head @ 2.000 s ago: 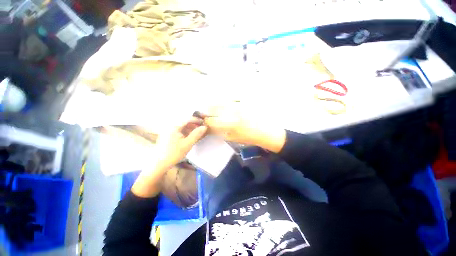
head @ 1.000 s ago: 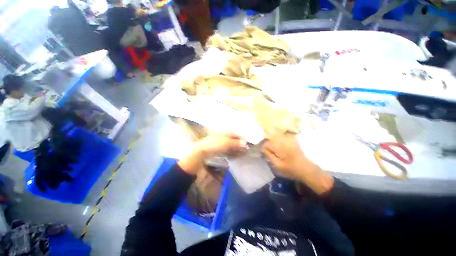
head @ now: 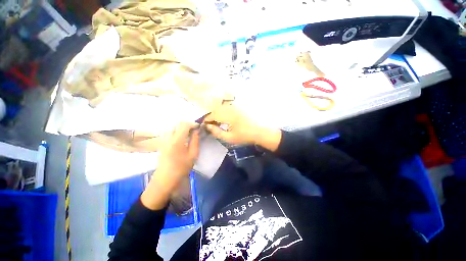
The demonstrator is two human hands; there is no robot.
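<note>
The khaki garment cloth [head: 148, 76] lies bunched and spread on the left of the white table, with white fabric [head: 127, 109] along it. Both hands meet at the table's front edge. My left hand [head: 176, 150] pinches the khaki cloth's edge, where a small dark spot shows between the fingertips. My right hand [head: 232, 125] pinches the same edge just right of it. A pale flap of cloth [head: 210, 158] hangs below the hands over the lap. Glare hides fine detail at the fingertips.
Scissors with a red and a yellow loop [head: 319, 85] lie right of the hands, with a small khaki scrap [head: 306, 62] behind them. The sewing machine's black control panel [head: 350, 33] is at the upper right. A blue bin [head: 120, 204] stands below the table.
The camera view has tilted and swung, shifting the whole scene. The hands have stayed at the garment edge, now closer together than one second ago.
</note>
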